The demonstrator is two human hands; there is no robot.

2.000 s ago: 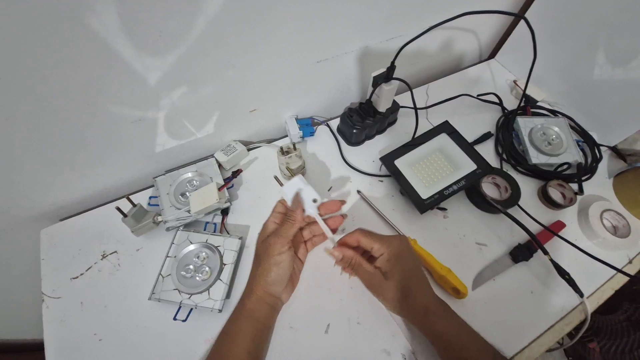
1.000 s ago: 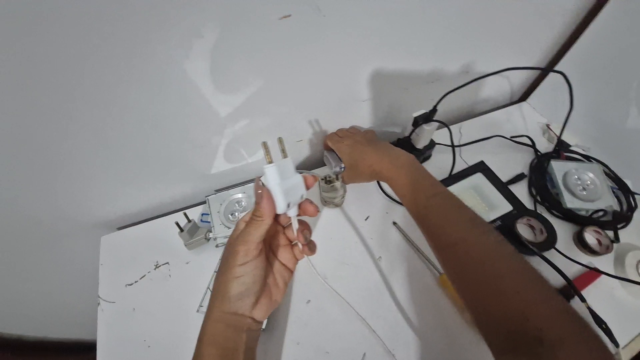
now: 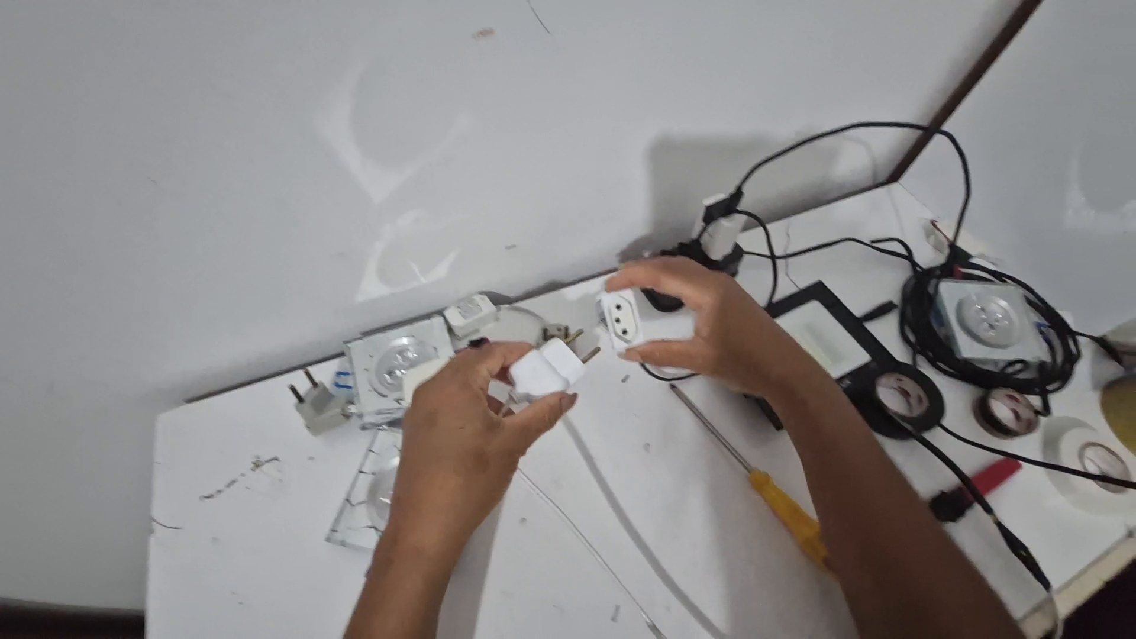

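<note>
My left hand (image 3: 479, 399) grips a white two-pin plug (image 3: 546, 366) with a thin white cord (image 3: 586, 550); its metal pins point right. Facing those pins, a short gap apart, is a white three-hole socket (image 3: 621, 318), pinched between the thumb and fingers of my right hand (image 3: 701, 319). The back of the socket is hidden by that hand. Another plug's metal and pale body (image 3: 556, 332) shows partly behind the left hand's plug. Below my right hand lies a screwdriver with a yellow handle (image 3: 785, 515).
Glass-framed spotlights (image 3: 399, 364) and a grey plug (image 3: 319, 406) lie left. At the wall is a black adapter (image 3: 701, 257) with cables. Right are a floodlight (image 3: 821, 333), tape rolls (image 3: 905, 395), a coiled black cable with a spotlight (image 3: 987, 319), and a red-handled knife (image 3: 990, 479).
The plug in my left hand has turned from pins up to pins pointing right. My right hand, which was reaching near the wall a second ago, now holds the socket facing the plug.
</note>
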